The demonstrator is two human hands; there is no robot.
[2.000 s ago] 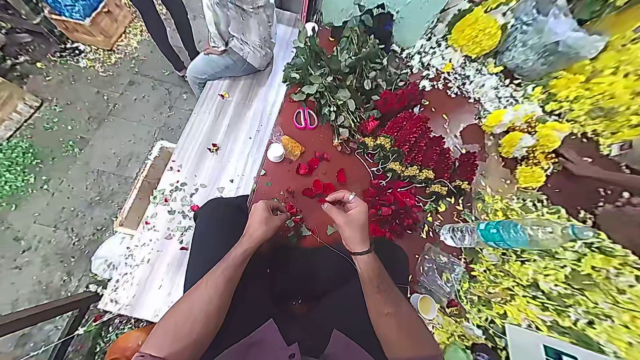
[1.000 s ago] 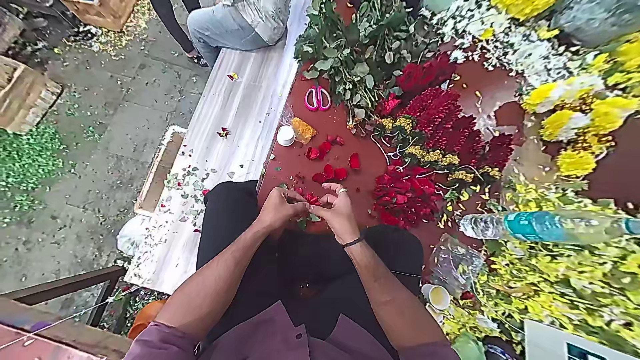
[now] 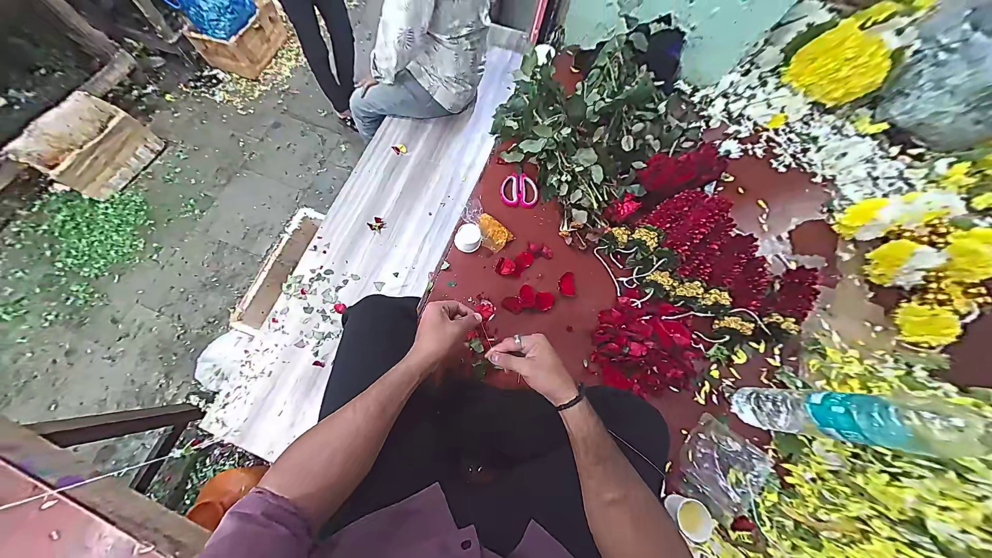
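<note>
My left hand point(image 3: 446, 329) pinches a small red flower point(image 3: 485, 309) with a thread by it, above the edge of the red tabletop point(image 3: 558, 325). Lower and to the right, my right hand point(image 3: 535, 363), with a ring and a dark wristband, has its fingers closed on the thin thread point(image 3: 486, 335). Loose red petals point(image 3: 528, 298) lie just beyond my hands. A heap of red petals point(image 3: 647, 349) and garlands of red and yellow flowers point(image 3: 690, 290) are at the right. Pink-handled scissors point(image 3: 519, 191) lie beside leafy green stems point(image 3: 597, 132).
A white round container point(image 3: 468, 238) stands left of an orange packet point(image 3: 494, 232). A plastic bottle point(image 3: 852, 418), a cup point(image 3: 689, 518) and yellow flowers point(image 3: 845, 496) are at the right. A seated person point(image 3: 430, 62) is on the white bench point(image 3: 418, 186), another person stands behind.
My hands were close together at the flower a second ago; now they are apart, the right one lower, with the thread between them.
</note>
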